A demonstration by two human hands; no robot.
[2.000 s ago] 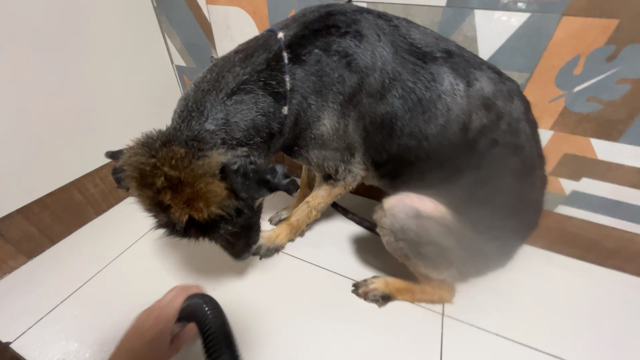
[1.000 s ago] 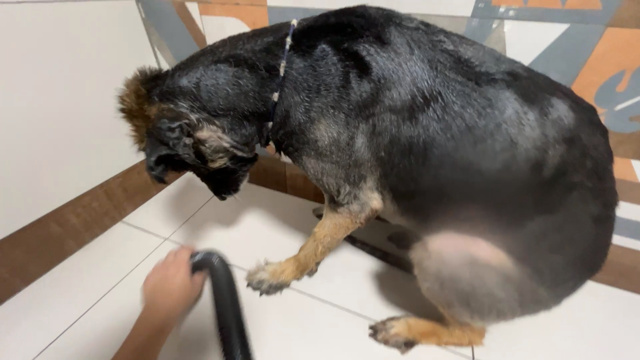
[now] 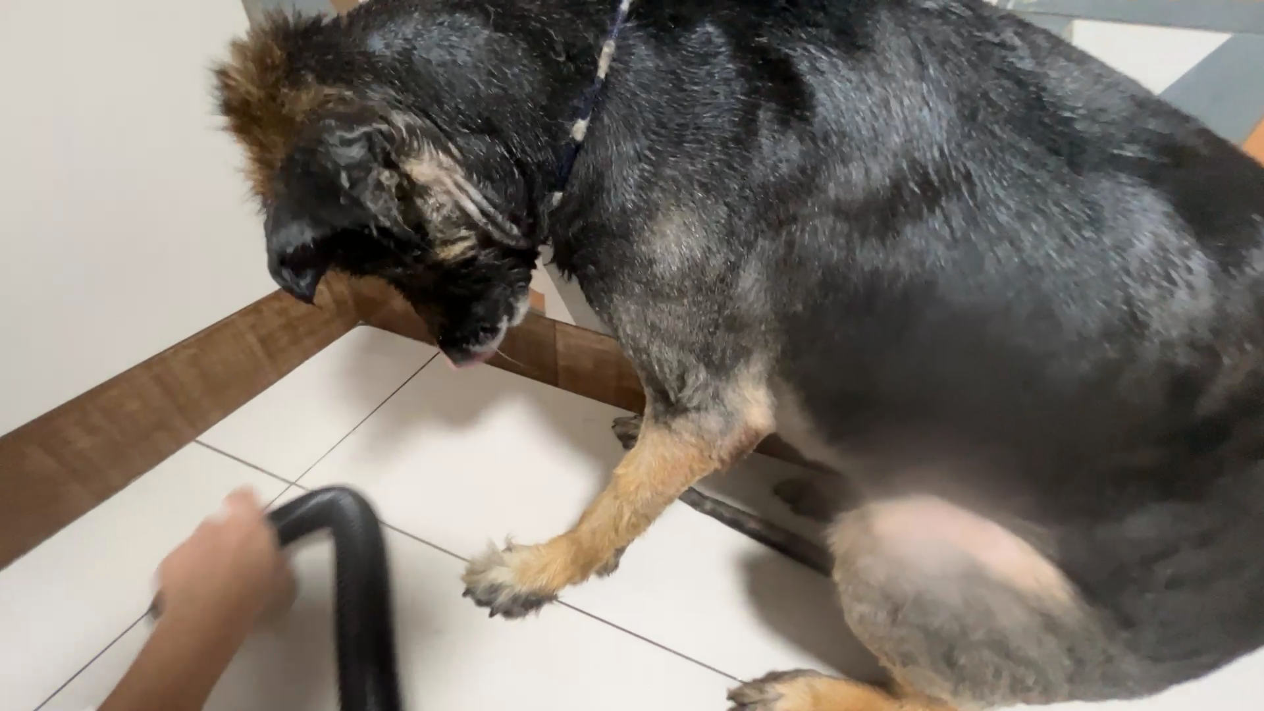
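My left hand [image 3: 222, 568], somewhat blurred, is closed around the end of a black flexible hose [image 3: 360, 592] at the lower left. The hose bends over beside the hand and runs down out of view. A small dark tip shows at the hand's left side; most of the hose end is hidden. A large black-and-tan dog [image 3: 889, 247] fills the right and upper middle, its coat looking damp. Its head [image 3: 395, 217] hangs low, and a dark cord with pale patches [image 3: 583, 123] circles its neck. One tan forepaw [image 3: 513, 578] is right of the hose. My right hand is out of view.
White floor tiles [image 3: 415, 464] lie beneath the dog. A brown baseboard [image 3: 178, 395] runs along a plain white wall [image 3: 109, 197] and meets another behind the dog. A wall with grey, white and orange shapes [image 3: 1150, 54] shows at the upper right.
The dog's head has moved away from its forepaw, where it was two seconds ago. My left hand stays closed on the hose. The view has shifted closer.
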